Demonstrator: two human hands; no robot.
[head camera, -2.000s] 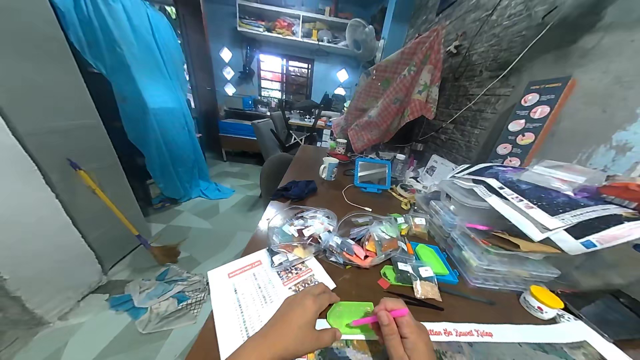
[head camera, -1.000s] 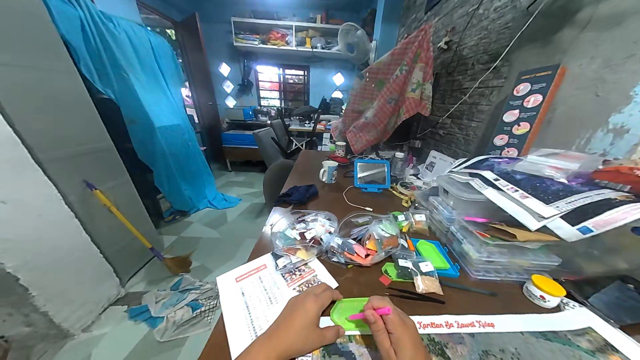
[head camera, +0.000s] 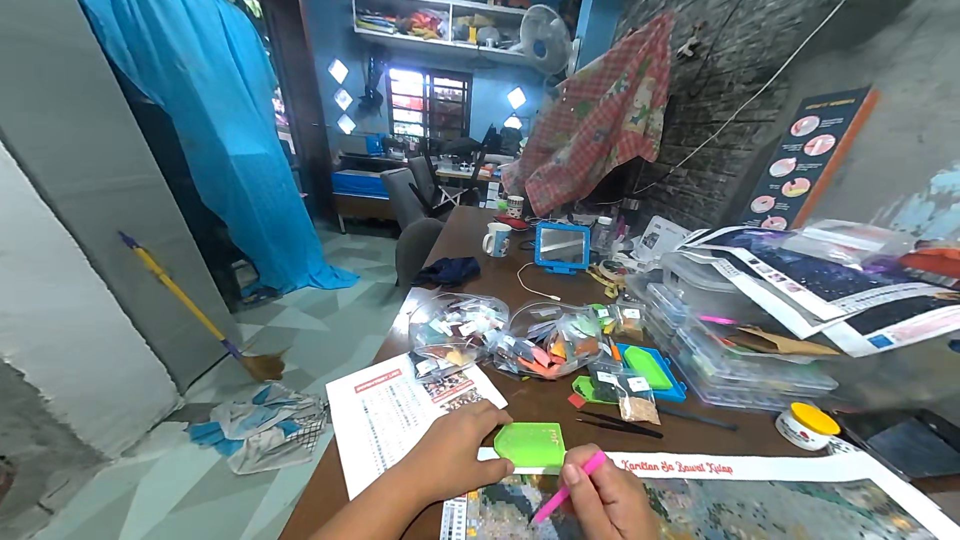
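My right hand grips a pink diamond-painting pen, its tip down at the patterned canvas along the table's near edge. Just left of it, a green plastic tray with a few tiny beads lies on the canvas's white border. My left hand rests with its fingers apart at the tray's left side, the thumb close to the tray's lower left corner. A printed sheet lies partly under the left hand. Black tweezers lie beyond the tray.
Tubs of small bead bags stand behind the sheet. A blue tray, bead packets and a yellow-lidded jar lie to the right. Stacked clear plastic cases bear more printed canvases. A mug and a blue-framed tablet stand farther back.
The pink pen in my right hand has moved from over the green tray down to the canvas. My left hand stays beside the tray.
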